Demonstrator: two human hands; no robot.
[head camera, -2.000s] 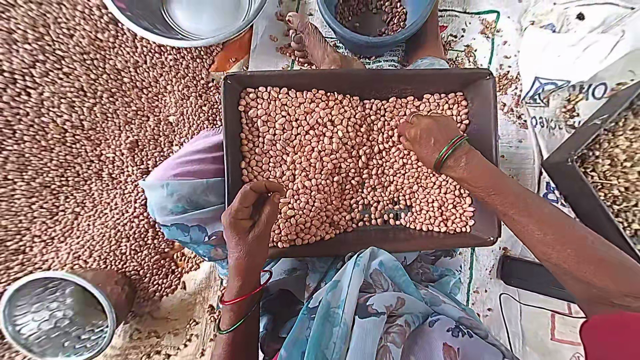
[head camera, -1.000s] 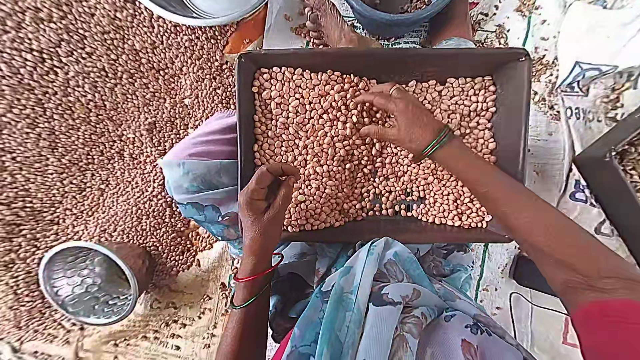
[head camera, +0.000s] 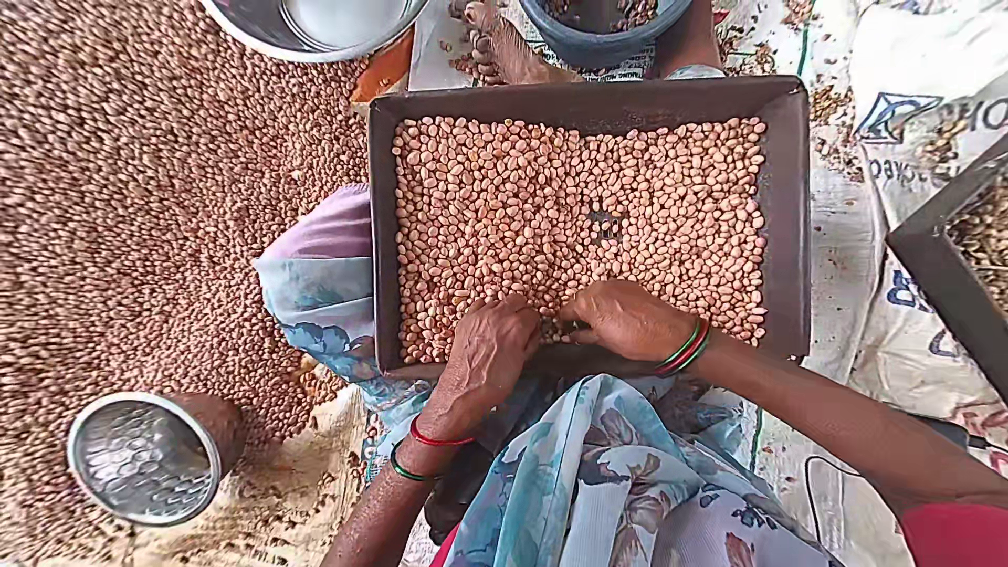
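A dark rectangular tray (head camera: 591, 102) rests over my lap, spread with pale pinkish nuts (head camera: 488, 205) that look like shelled peanuts. A small gap near the middle shows slots in the tray's base. Both hands are at the tray's near edge, close together. My left hand (head camera: 494, 339), with red and green bangles at the wrist, rests knuckles up among the nuts, its fingertips hidden. My right hand (head camera: 626, 319) touches the nuts just beside it, fingers curled; whether either hand holds any nut cannot be told.
A large heap of nuts (head camera: 157, 197) covers the left. A metal cup (head camera: 146, 461) lies tilted on it. A steel basin (head camera: 315, 55) and a blue-grey bowl (head camera: 602, 47) stand beyond the tray. Another dark-edged tray (head camera: 945, 276) is at right, near a cable (head camera: 811, 488).
My right hand has come from the upper part of the nuts down to the near edge. My left hand has moved right, from the tray's left side to beside it.
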